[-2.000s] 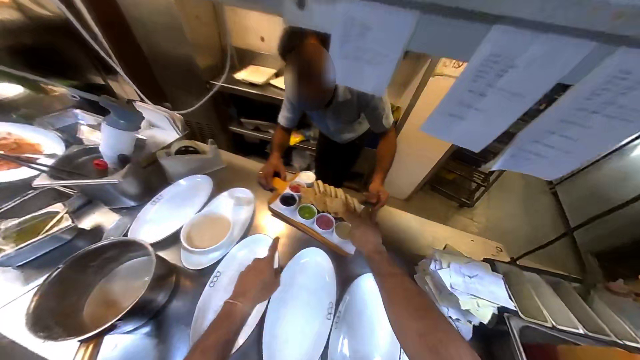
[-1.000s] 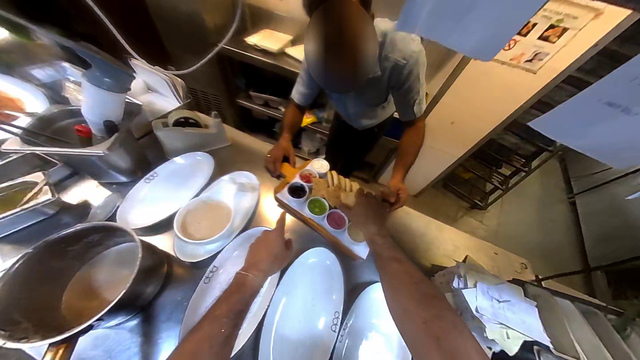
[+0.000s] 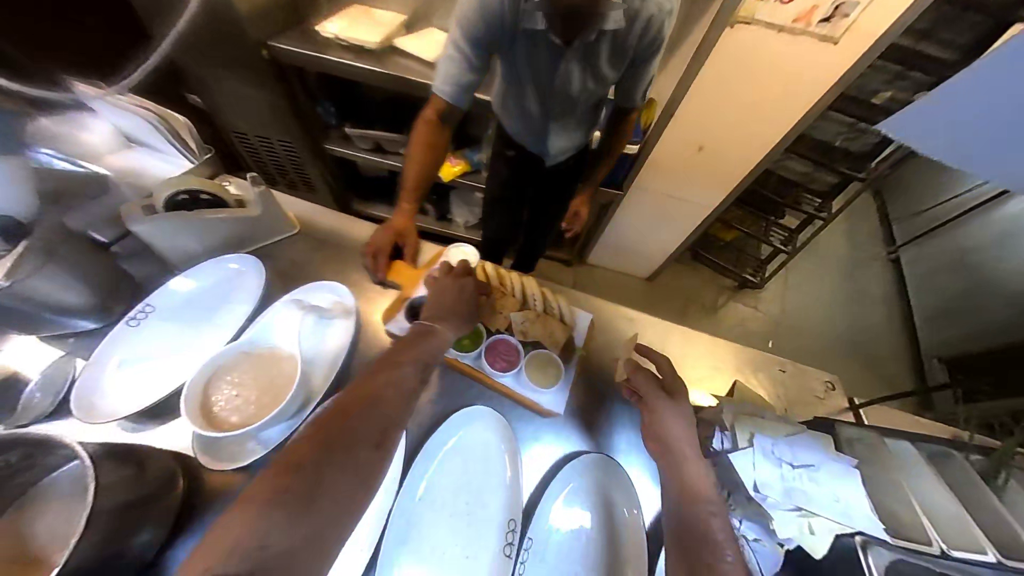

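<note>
A wooden serving board (image 3: pixel 500 388) lined with white paper lies on the steel counter, bearing small cups of dips and a row of sliced bread (image 3: pixel 524 290). My left hand (image 3: pixel 454 298) is over its far left part, fingers down near a white cup (image 3: pixel 461 254); whether it grips anything is hidden. Flat crisp pieces (image 3: pixel 542 328) lie beside the bread. Right of the board, my right hand (image 3: pixel 652 382) holds a thin flat piece (image 3: pixel 627 357), seemingly the same crisp bread, between thumb and fingers. A green dip (image 3: pixel 469 340), a pink dip (image 3: pixel 502 354) and a pale dip (image 3: pixel 544 370) line the near side.
Across the counter a person's hand (image 3: pixel 392 246) touches the board's handle. White oval plates (image 3: pixel 452 496) lie nearest me. A bowl of soup (image 3: pixel 250 388) stands on an oval plate at left, beside a large pot (image 3: pixel 120 504). A tape dispenser (image 3: pixel 210 220) and paper slips (image 3: pixel 808 480) flank the area.
My left hand has moved from the board's near side onto its far left part. My right hand has come off the bread to the right with a thin piece. The person's other hand has left the board.
</note>
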